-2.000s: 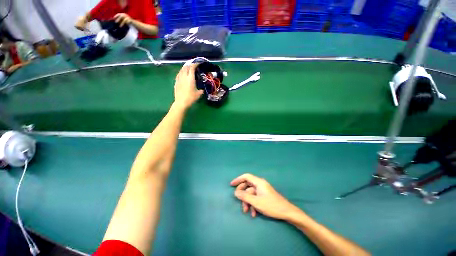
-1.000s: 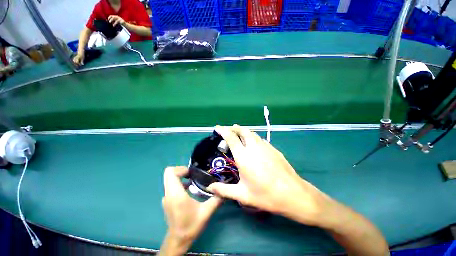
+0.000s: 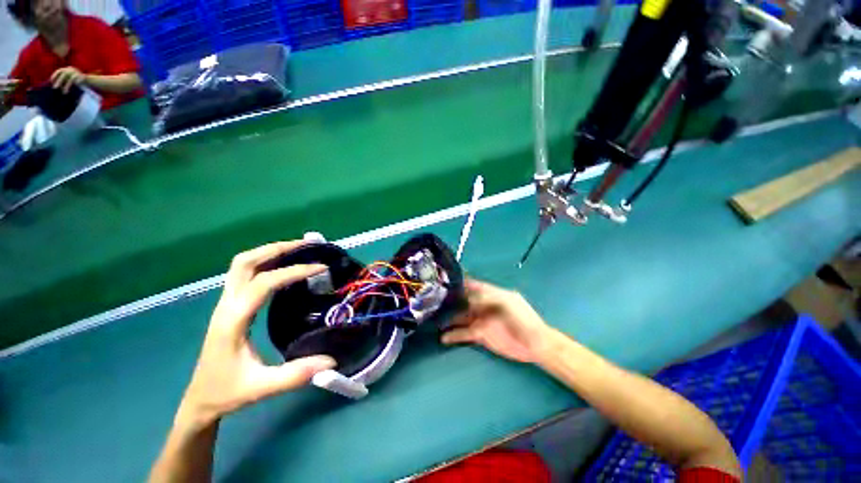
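An open camera unit is held over the near bench top. My left hand point(image 3: 247, 325) grips its black base housing point(image 3: 354, 347), which has a white shell edge and white antennas. My right hand point(image 3: 496, 321) holds the black lens housing point(image 3: 453, 283) at its right side. Red, orange and blue internal wires point(image 3: 378, 292) run between the two halves, and a circuit board point(image 3: 427, 279) shows inside the lens housing. A white pigtail cable point(image 3: 470, 217) sticks up behind it.
A black screwdriver point(image 3: 628, 80) with metal fittings point(image 3: 557, 200) and a clear feed hose point(image 3: 541, 94) hangs at upper right. A wooden strip point(image 3: 802, 186) lies on the right bench. A blue crate point(image 3: 774, 387) is at lower right. A black bundle point(image 3: 222, 87) and a person in red are across the belt.
The camera unit has come from the belt to the near bench and its halves are now spread apart. My right hand has moved onto the lens housing. The view has turned right.
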